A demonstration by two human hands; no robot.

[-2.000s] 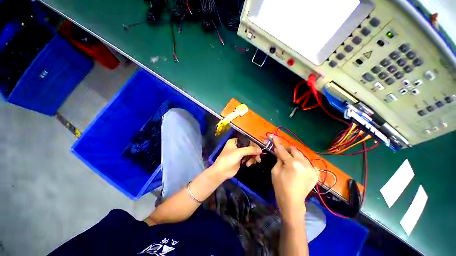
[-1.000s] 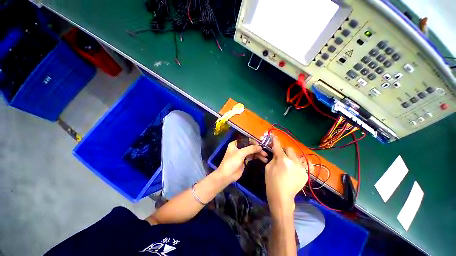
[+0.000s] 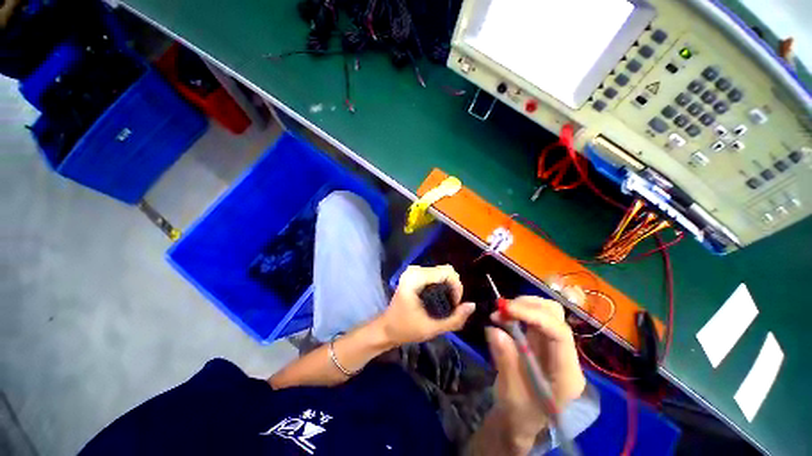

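My left hand [image 3: 422,305] is closed around a small black coiled cable assembly [image 3: 437,300], over the lap near the bench edge. My right hand [image 3: 534,352] holds a pen-like test probe [image 3: 531,367] with a grey barrel, a red collar and a thin metal tip pointing up and left. The tip is apart from the cable assembly. A small white test socket [image 3: 499,240] sits on the orange strip [image 3: 539,258], above both hands and touched by neither. Thin red test leads loop over the right part of the strip.
A beige tester [image 3: 614,111] with orange wires [image 3: 629,233] stands behind the strip. A yellow clamp [image 3: 430,205] grips its left end; a black item [image 3: 647,343] lies at its right. Black cables [image 3: 392,31] pile left of the tester. Blue crates [image 3: 245,254] surround the knees. White slips [image 3: 727,324] lie right.
Both hands have left the test socket and moved down towards the lap. The probe now shows clearly in my right hand, and the coiled assembly in my left. The view has shifted slightly.
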